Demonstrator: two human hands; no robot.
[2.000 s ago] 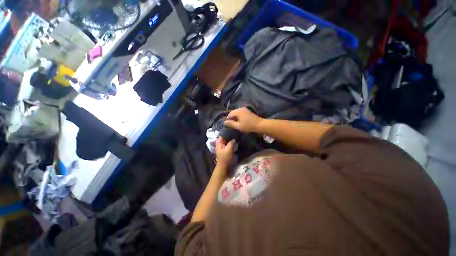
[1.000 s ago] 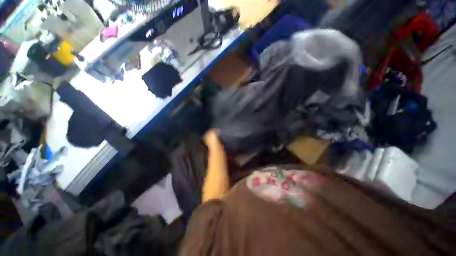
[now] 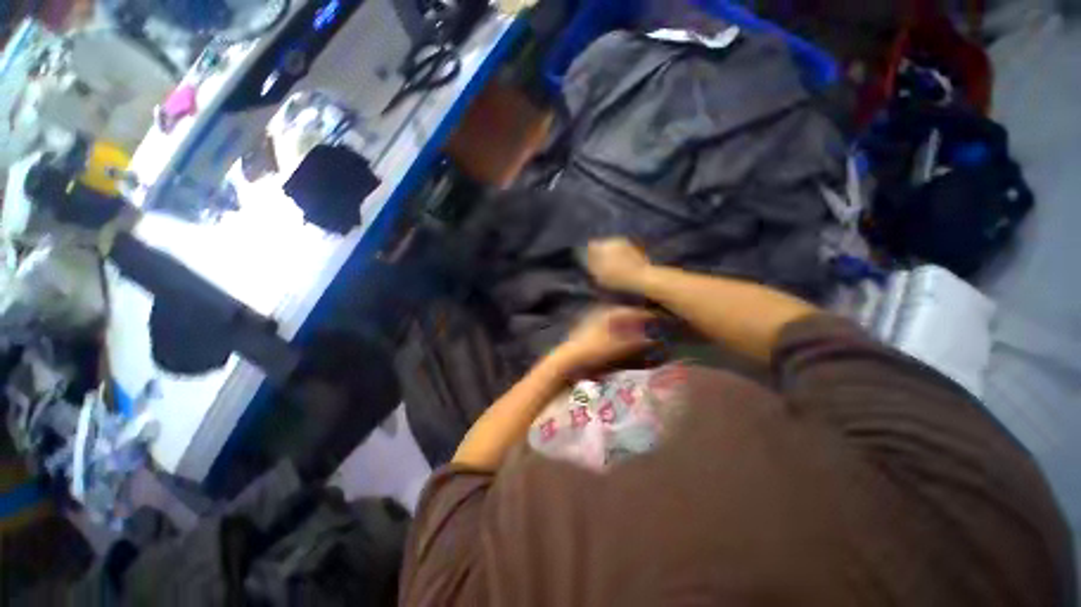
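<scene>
A charcoal-grey garment [image 3: 539,267] lies over my lap and joins visually with the big grey garment pile [image 3: 699,131] in front, so their border is unclear. My right hand [image 3: 618,263] is closed like a fist on the grey cloth. My left hand [image 3: 607,337] is nearer my body, low over the lap, beside dark cloth. Its fingers are blurred and partly hidden, so its hold cannot be told. A pale strip [image 3: 693,37] shows on top of the pile.
The blue crate [image 3: 574,38] is behind the pile. On the blue-edged white table [image 3: 237,243] are black-handled scissors [image 3: 424,69], a dark cloth piece [image 3: 331,187] and a long black shape [image 3: 190,314]. White stacked bundles [image 3: 936,320] stand right. Dark heaped cloth [image 3: 296,551] lies lower left.
One second ago the grey cloth was lifted over the pile, with only my left hand clearly visible. Now the cloth is down, and both hands are together near my lap.
</scene>
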